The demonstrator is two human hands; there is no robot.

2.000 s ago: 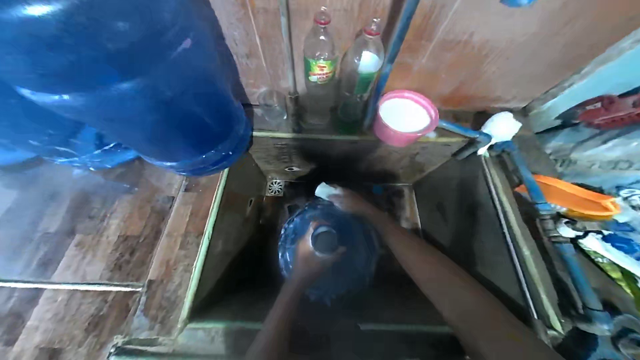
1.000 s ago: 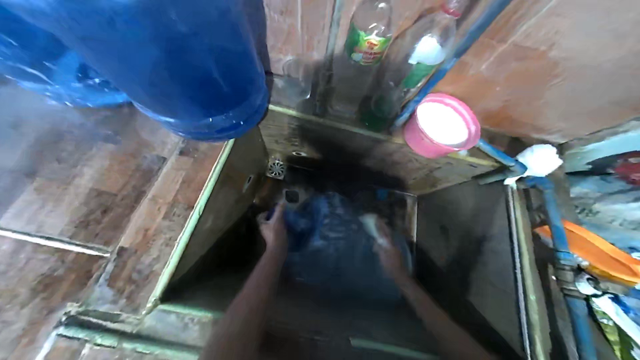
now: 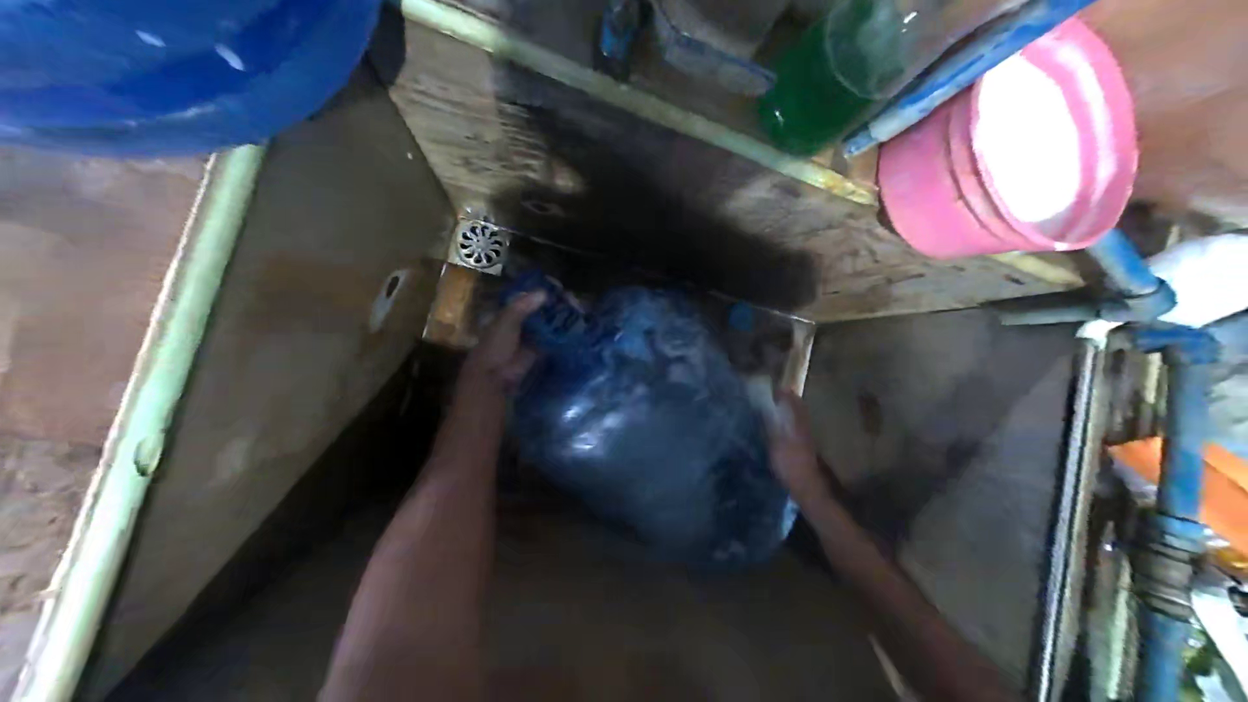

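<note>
A large translucent blue plastic water jug (image 3: 653, 439) lies tilted in a dark tiled basin, its neck end toward the upper left. My left hand (image 3: 512, 336) grips it around the neck. On the jug's right side, my right hand (image 3: 795, 444) presses a pale, whitish thing (image 3: 765, 400), perhaps a sponge or cloth, against its wall. The fingers of that hand are blurred. The jug's underside is hidden.
A metal drain cover (image 3: 481, 244) sits in the basin's far left corner. A pink pail (image 3: 965, 166) with white contents and a green-bottomed bottle (image 3: 829, 83) stand on the far ledge. A big blue container (image 3: 175, 68) is at upper left; blue pipes (image 3: 1185, 429) run along the right.
The jug has gone from upright, mouth facing up, to lying tilted with its neck at left. My right hand has moved from the jug's far side to its right side. The view is closer now.
</note>
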